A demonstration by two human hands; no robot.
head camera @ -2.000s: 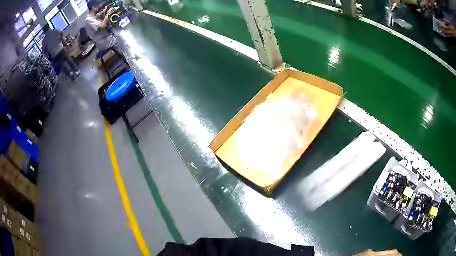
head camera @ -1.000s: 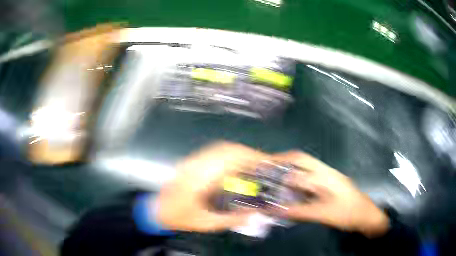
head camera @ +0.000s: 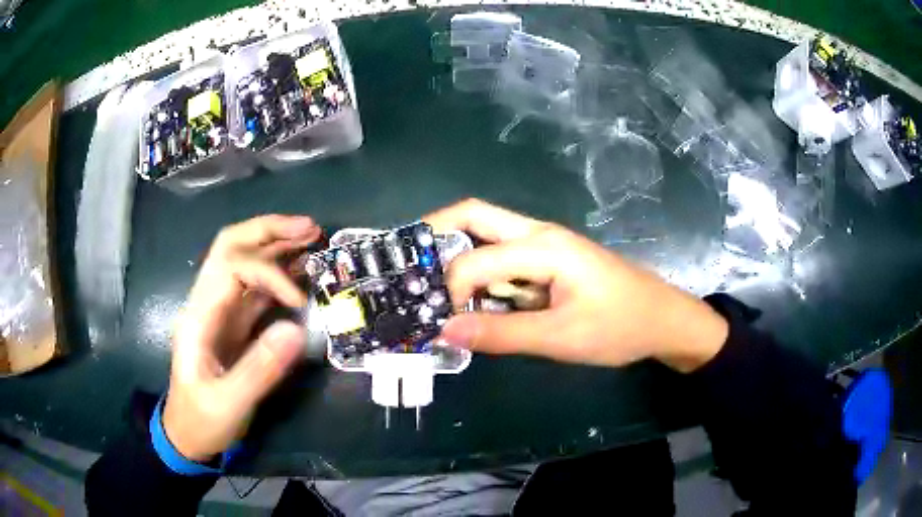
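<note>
A dark circuit board [head camera: 389,293] with a yellow transformer block lies in or over a white adapter housing [head camera: 450,359], at bottom centre. The two-pin plug [head camera: 402,382] points toward me. My right hand [head camera: 551,288] grips the right edge of the board and housing with thumb and fingers. A tan tool [head camera: 526,295] shows partly under that hand. My left hand [head camera: 243,323], with a blue wristband [head camera: 174,444], is at the left side with fingers curved apart; its fingertips are close to the board, and I see no grip.
Two part-built adapters [head camera: 295,96] stand at the back left, beside a whitish long strip [head camera: 104,217] and a cardboard tray [head camera: 49,232]. Clear insulating sheets [head camera: 622,167] lie scattered at right. More part-built adapters [head camera: 809,96] stand far right. A white rail [head camera: 404,18] runs behind.
The view has turned from the tray and aisle to the work area. The board, blurred between both hands a second ago, now shows clearly with the plug toward me; the left hand has opened away from it.
</note>
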